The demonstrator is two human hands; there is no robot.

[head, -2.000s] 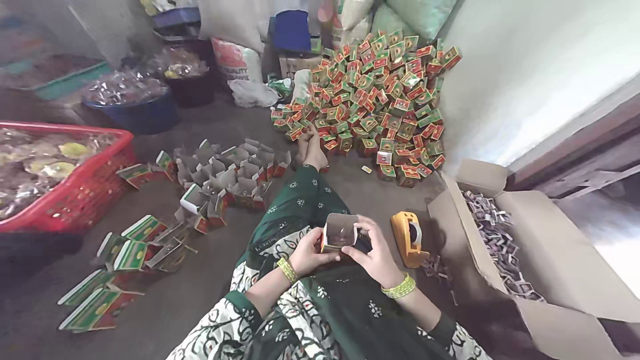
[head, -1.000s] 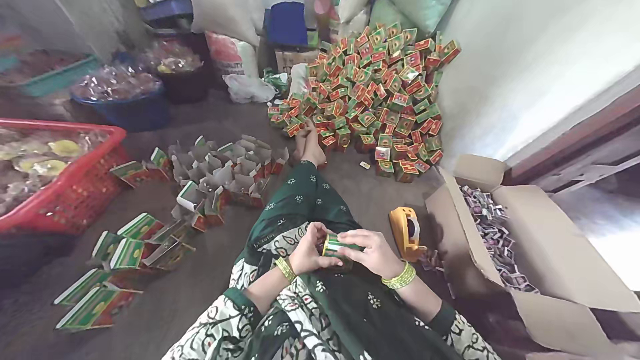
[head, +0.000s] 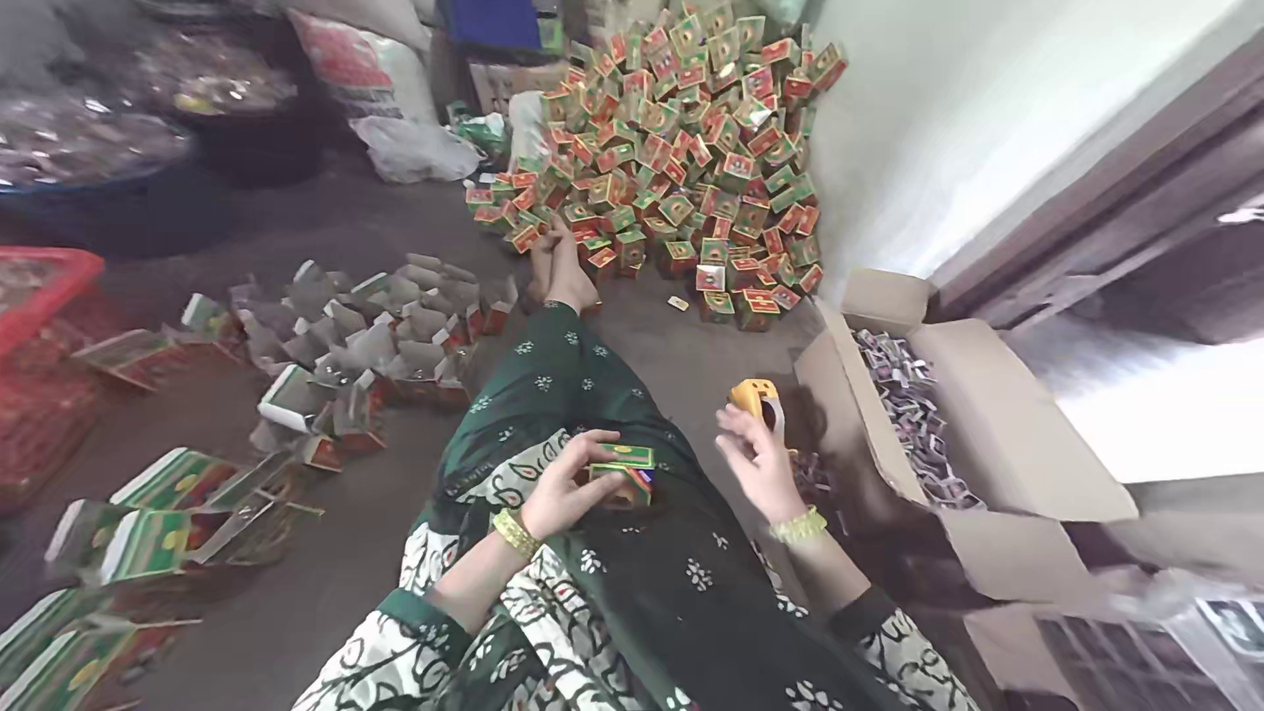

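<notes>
On my lap, my left hand (head: 576, 484) holds a small green and red cardboard box (head: 624, 484), its fingers along the box's left side and top. The box's lid flap stands partly raised. My right hand (head: 758, 459) is to the right of the box with its fingers apart, holding nothing, beside a yellow tape dispenser (head: 755, 395) on the floor. The fingertips are near the dispenser; whether they touch it I cannot tell.
A heap of small boxes (head: 691, 158) lies past my feet. Unclosed boxes (head: 375, 336) stand at left, near a red plastic basket (head: 49, 262). At right, a cardboard carton (head: 849, 395) holds many small packets (head: 908, 415); a white wall (head: 889, 128) rises behind.
My right hand has left the small box and moved right to the tape dispenser. My left hand still holds the box, which stood with its top open two seconds ago.
</notes>
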